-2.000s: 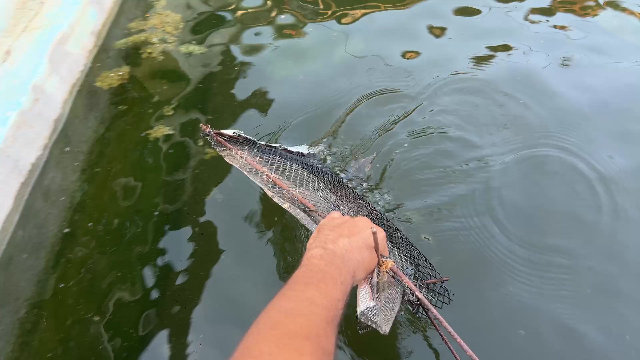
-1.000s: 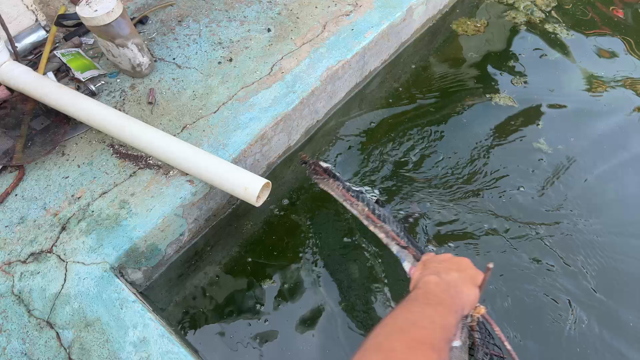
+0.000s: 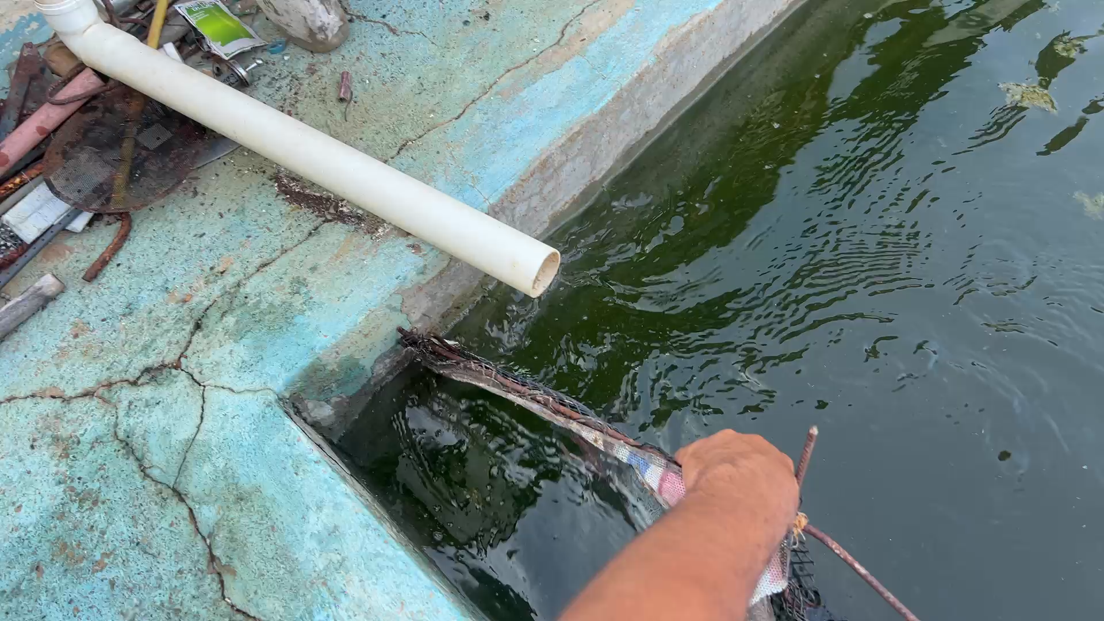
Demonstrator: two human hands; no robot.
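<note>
My left hand [image 3: 739, 474] is closed around the upper edge of a mesh net panel [image 3: 552, 405] with a thin rod frame. A strip of checked woven fabric [image 3: 651, 470] lines its edge beside my fingers. The panel slants from the pool's corner at the left to my hand, its far end close to the concrete wall and its lower part in the green water. A rusty rod [image 3: 854, 565], tied on with an orange cord, runs past my hand to the lower right, and dark mesh hangs below. Water hides how deep the net reaches. My right hand is out of sight.
A white plastic pipe [image 3: 319, 164] juts over the cracked blue concrete ledge [image 3: 285, 319] toward the net's far end. Rusty metal pieces, a round mesh screen [image 3: 125, 151], a green-and-white packet [image 3: 220, 28] and a dirty bottle [image 3: 306, 19] lie at the upper left. Algae clumps [image 3: 1028, 97] float at the right.
The view has swung toward the pool's corner. My left hand has brought the net from more open water to beside the corner wall and the pipe's open end, keeping hold of it.
</note>
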